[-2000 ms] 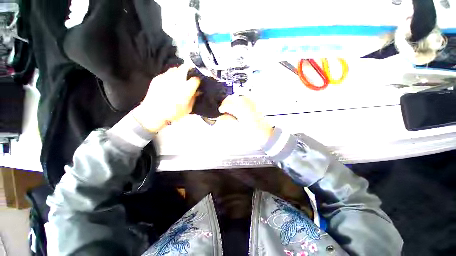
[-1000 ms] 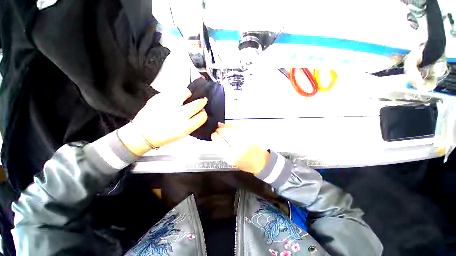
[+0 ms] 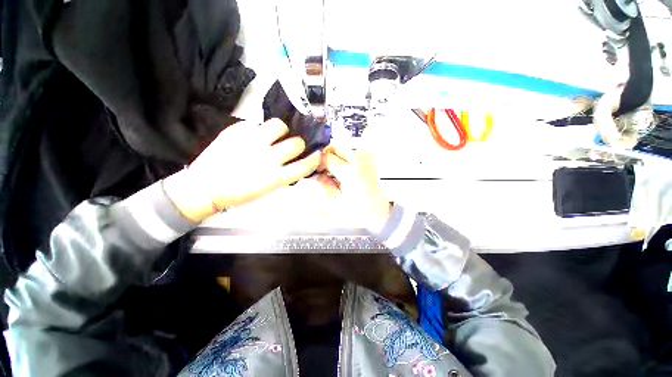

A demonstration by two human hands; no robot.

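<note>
The black garment (image 3: 147, 88) lies heaped at the left of the machine. A narrow black end of it (image 3: 293, 121) reaches to just left of the presser foot (image 3: 352, 121). My left hand (image 3: 239, 166) lies over this end with its fingers on the cloth. My right hand (image 3: 355, 177) pinches the near edge of the end, its fingertips close to my left fingertips. The very edge between the fingers is partly hidden and overexposed.
The white sewing machine head with a blue stripe (image 3: 508, 79) spans the back. Scissors with red and yellow handles (image 3: 446, 129) lie right of the needle. A flat black rectangle, perhaps a phone (image 3: 592, 191), lies at the right. Fine marks (image 3: 331, 243) run along the table's front edge.
My right hand has moved up towards the presser foot from the front of the table, and its fingertips now meet my left ones. The black end has shifted and is more covered by my fingers.
</note>
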